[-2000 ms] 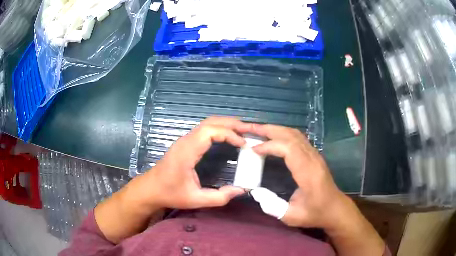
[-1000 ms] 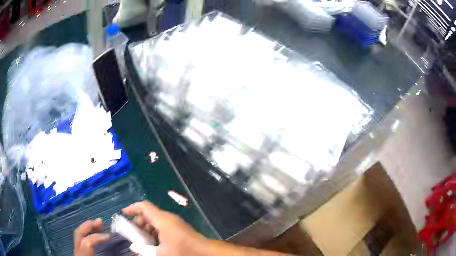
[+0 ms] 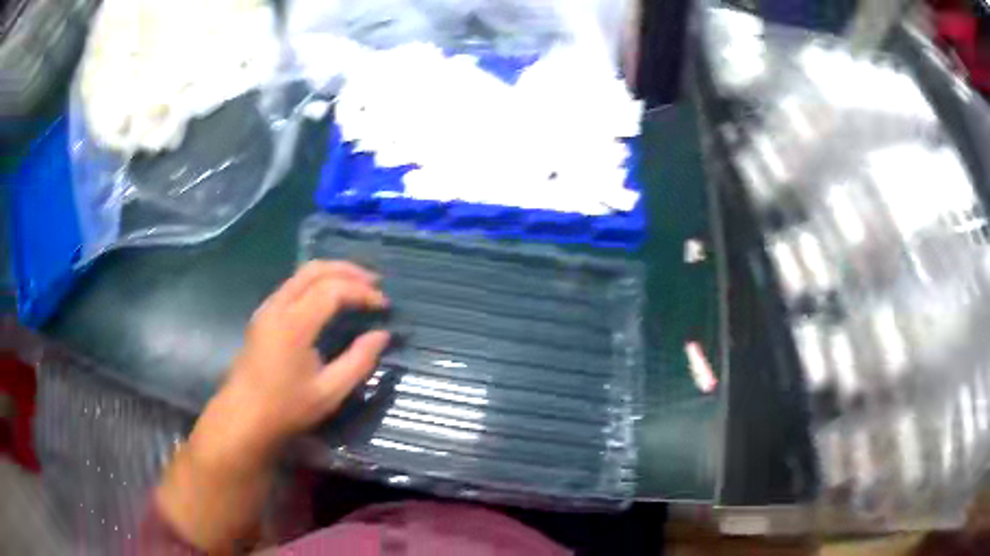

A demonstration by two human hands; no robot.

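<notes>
My left hand (image 3: 299, 353) is over the left part of the clear ribbed tray (image 3: 521, 364), thumb and fingers apart, with nothing seen between them. The clear tray lies right in front of me and shows bare ribs. Behind it the blue tray (image 3: 478, 217) bears a heap of white plastic parts (image 3: 489, 136). My right hand is not in view. No white housing shows in a hand. The picture is blurred.
At upper left a clear bag (image 3: 217, 206) holds cream parts (image 3: 163, 65), beside a blue ribbed tray (image 3: 43, 223). Filled blister trays (image 3: 868, 261) stand at right. Two small scraps (image 3: 700, 367) lie on the green mat. A cloudy bag (image 3: 434, 22) is behind the heap.
The view swung right over the filled trays, then back. The white piece held earlier is gone from sight. My right hand has left the picture; my left hand is now apart and open.
</notes>
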